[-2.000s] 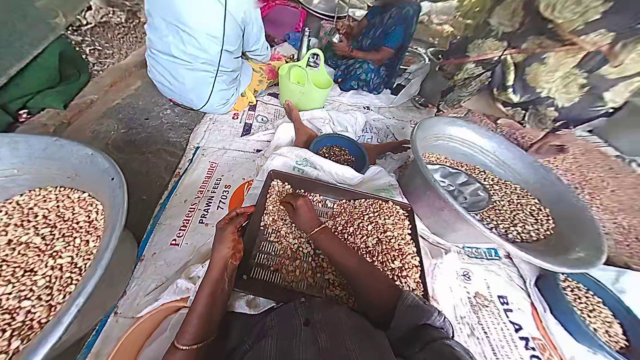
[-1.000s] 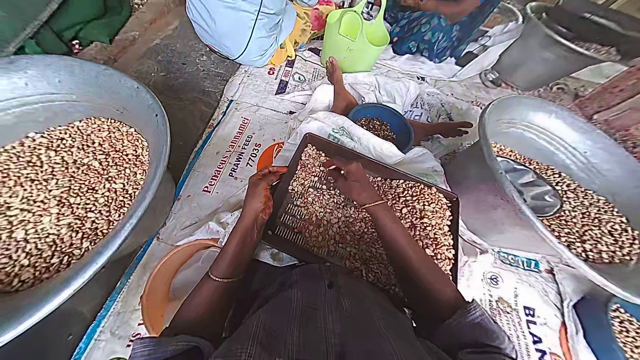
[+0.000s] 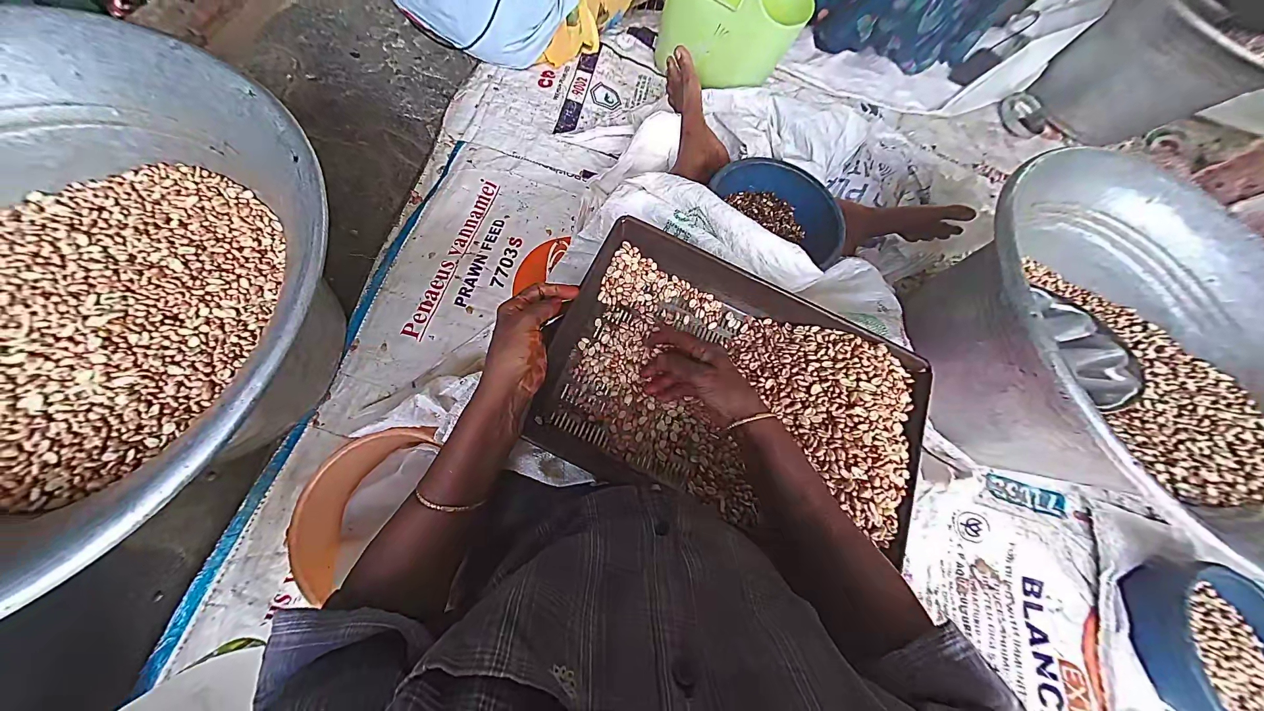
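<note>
A dark brown slotted plastic tray (image 3: 750, 286) lies tilted across my lap, holding many shelled nuts or seeds (image 3: 829, 395). My left hand (image 3: 528, 331) grips the tray's left rim, thumb and fingers at its edge. Over the left half of the tray, my right hand (image 3: 696, 375) rests on the nuts with fingers slightly spread; whether it pinches any of them cannot be made out. The nuts lie thinner at the left, where the slots show, and thicker at the right. Beyond the tray, between my feet, stands a blue bowl (image 3: 825, 207) with darker pieces in it.
Large metal basins of nuts stand at left (image 3: 296, 197) and right (image 3: 1017, 237), the right one holding a metal dish (image 3: 1091, 355). An orange basin (image 3: 321, 504), a blue tub (image 3: 1150, 612), a green bag (image 3: 731, 44) and printed sacks (image 3: 513, 197) surround me. Parts of other people show at the top.
My right hand has moved from near the tray's upper left edge further in over the nuts. My left hand still holds the left rim. The view has tilted down.
</note>
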